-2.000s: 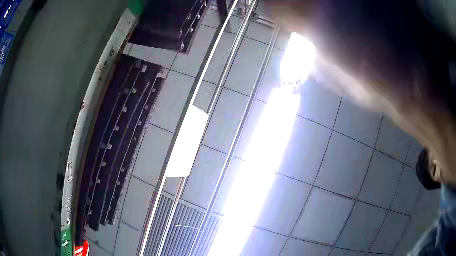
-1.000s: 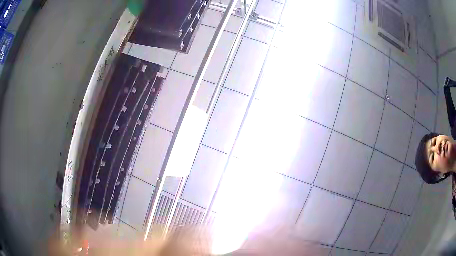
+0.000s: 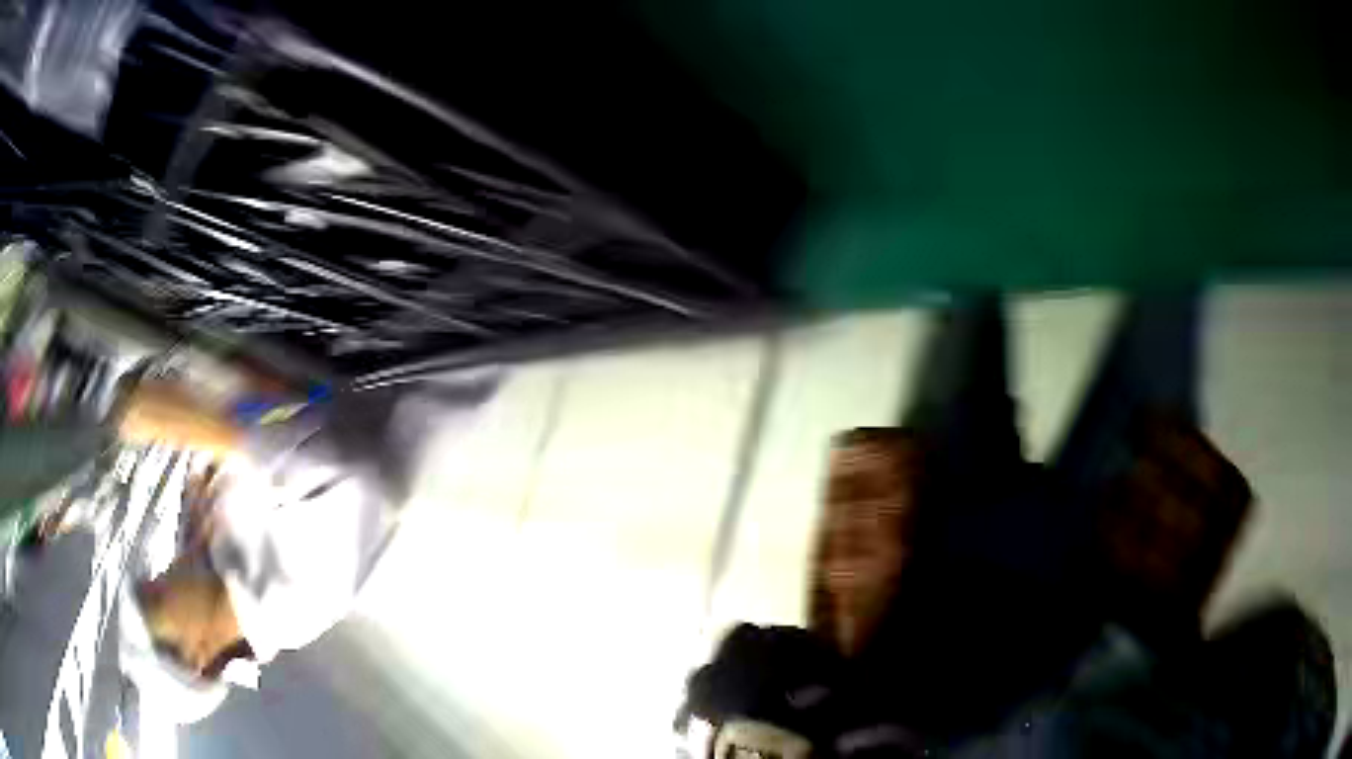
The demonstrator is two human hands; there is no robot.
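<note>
The picture is strongly blurred and tilted. Neither of my hands can be made out. Long dark strips with glossy pale edges (image 3: 430,223), perhaps black slim parts, fan across the upper left. A plain dark green surface (image 3: 1068,148) fills the upper right, too blurred to name. Below both lies a pale, glare-washed surface (image 3: 638,460) with thin dark lines across it.
A person in white clothing (image 3: 304,549) is at the lower left. A dark-clothed figure with brown patches (image 3: 867,519) is at the lower right. A dark-haired head (image 3: 764,675) shows at the bottom edge. Blurred coloured things (image 3: 45,371) line the left edge.
The view has swung away from the ceiling, the bright light and the overhead rack. The large blurred shape at upper right and the skin-toned blur along the bottom are gone.
</note>
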